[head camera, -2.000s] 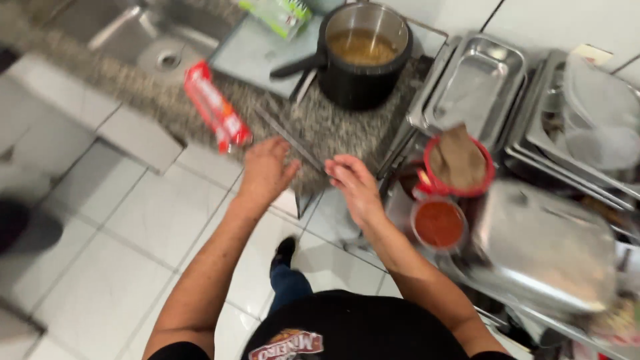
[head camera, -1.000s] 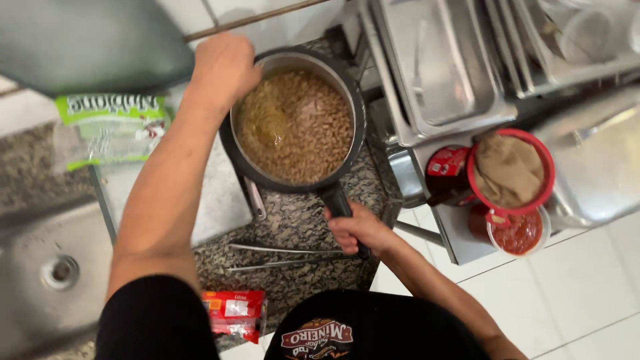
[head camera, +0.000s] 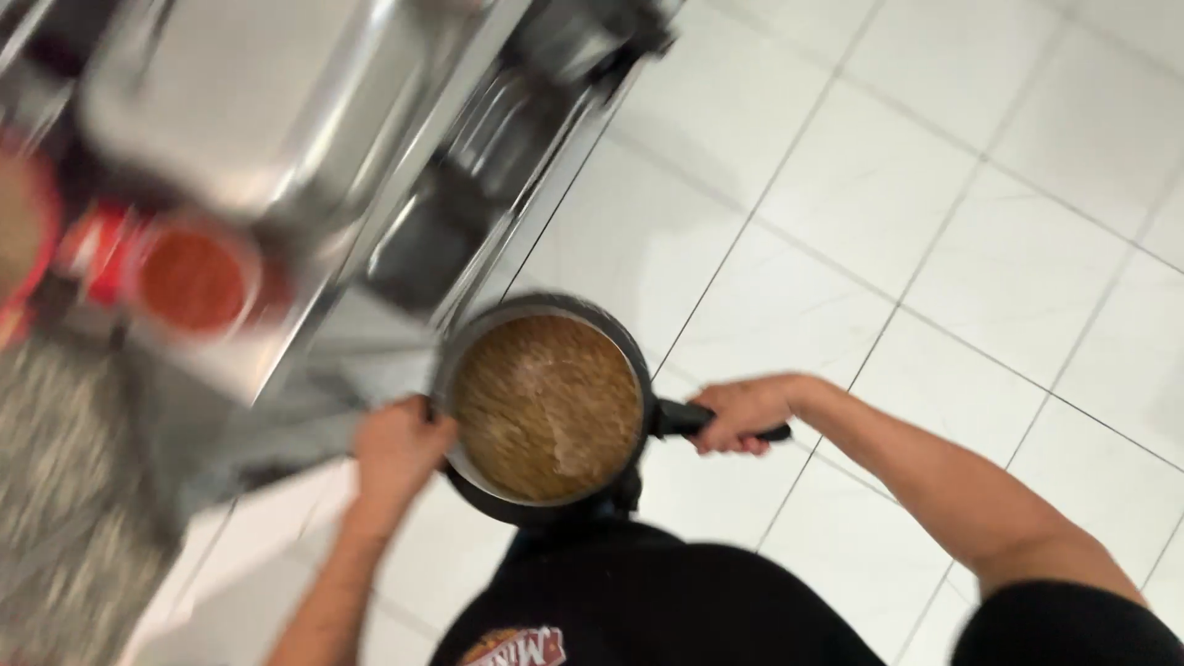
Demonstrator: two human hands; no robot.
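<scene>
A dark pot full of brown beans in liquid is held in front of my body, above the tiled floor. My right hand is wrapped around its long black handle, which points right. On the opposite side, my left hand grips the pot's rim or a small side grip; the fingers hide which. The pot's contents are slightly blurred.
At the left, a granite counter adjoins a metal surface. A tub of red sauce and a red-rimmed container stand there beside a large steel pan. White floor tiles extend right.
Two seconds ago the pot stood on the counter; now both my hands hold it over the floor. The view has swung strongly to the right.
</scene>
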